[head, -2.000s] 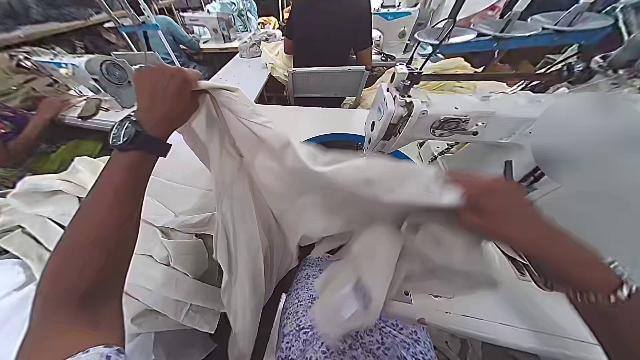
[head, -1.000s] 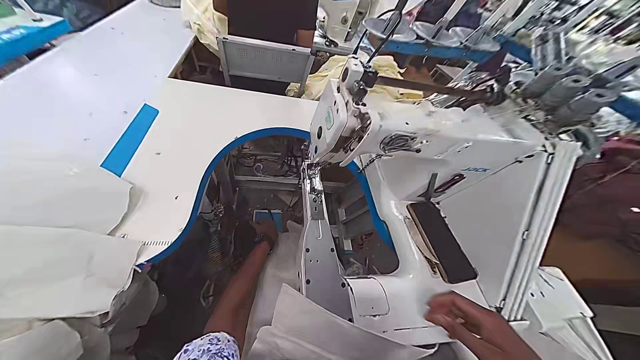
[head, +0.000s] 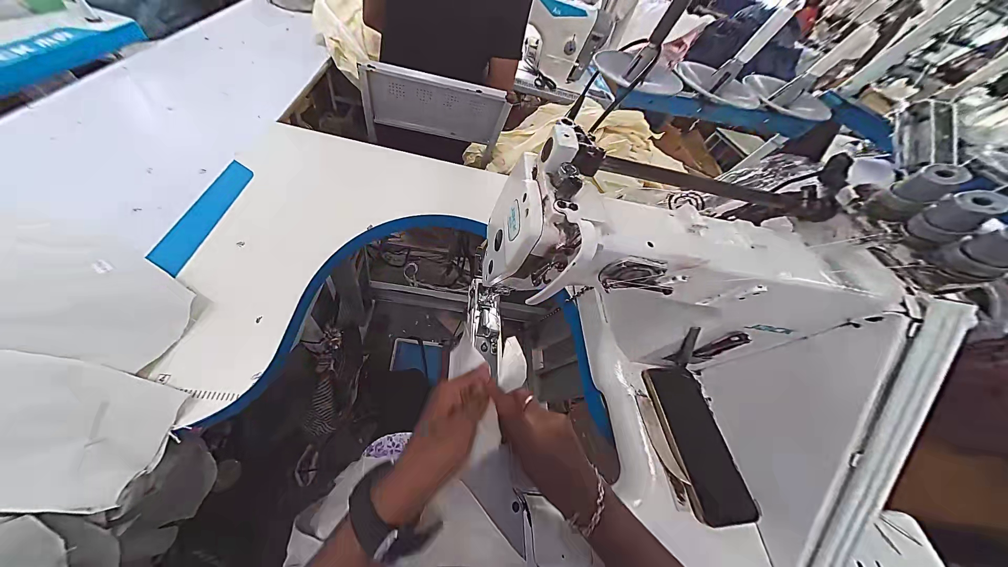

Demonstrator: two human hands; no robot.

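My left hand (head: pixel 453 425) and my right hand (head: pixel 539 433) meet at the narrow arm of a white industrial sewing machine (head: pixel 630 260). Both grip off-white fabric (head: pixel 468 358), which wraps around the arm just on my side of the metal presser foot (head: pixel 488 311). More of the cloth hangs down toward my lap, partly hidden by my forearms. The machine's needle head stands beyond my fingers. A dark watch is on my left wrist and a chain bracelet on my right.
Stacked off-white fabric pieces (head: pixel 71 425) lie on the white table (head: pixel 315 181), whose blue-edged cutout surrounds the machine arm. A smartphone (head: pixel 701 445) rests on the machine's bed at the right. A person in a dark top (head: pixel 445 39) sits behind a metal chair back (head: pixel 433 106).
Two seconds ago my hands held the fabric spread wide. One second ago they were apart, the left low beyond the cloth; now both are together on it at the machine arm.
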